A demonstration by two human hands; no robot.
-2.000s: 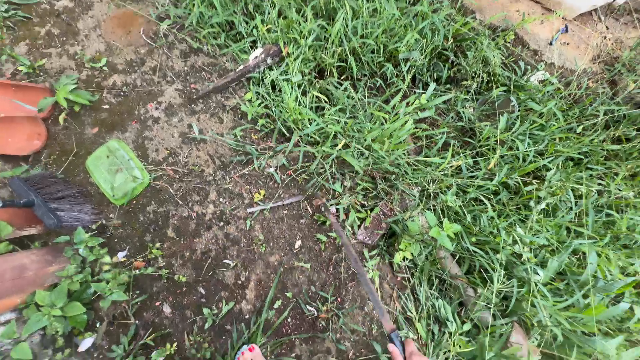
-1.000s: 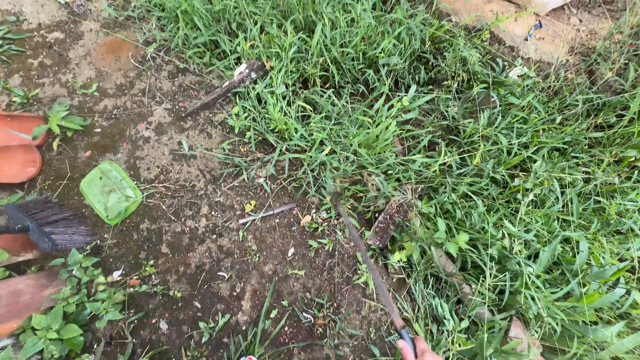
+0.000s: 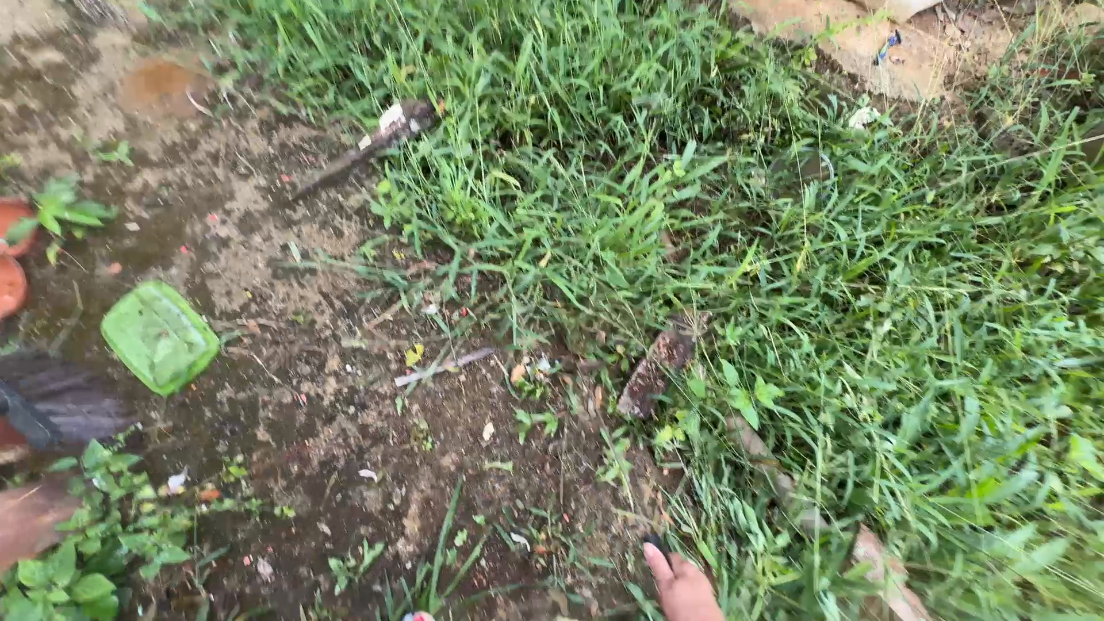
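Note:
My right hand [image 3: 683, 591] enters at the bottom edge, right of the middle. Its fingers are closed around a black handle [image 3: 653, 543], of which only a short end shows; the long blade or rod beyond it cannot be made out in this frame. Around the hand are bare soil and tall green grass [image 3: 604, 224]. A rough, dirty chunk of wood or brick [image 3: 660, 366] lies farther ahead at the grass edge. My left hand is out of view.
A green plastic lid or tray [image 3: 160, 337] lies on the soil at left, near dark broom bristles [image 3: 78, 401] and terracotta pieces [image 3: 10, 285]. A dirty stick-like piece [image 3: 366, 148] rests by the grass. A pale stick [image 3: 444, 366] lies mid-ground. Wood-like pieces [image 3: 887, 573] lie lower right.
The long, thin tool reached forward from my right hand to the grass edge in both earlier frames; now only its black handle shows. The rough chunk is more exposed than two seconds ago.

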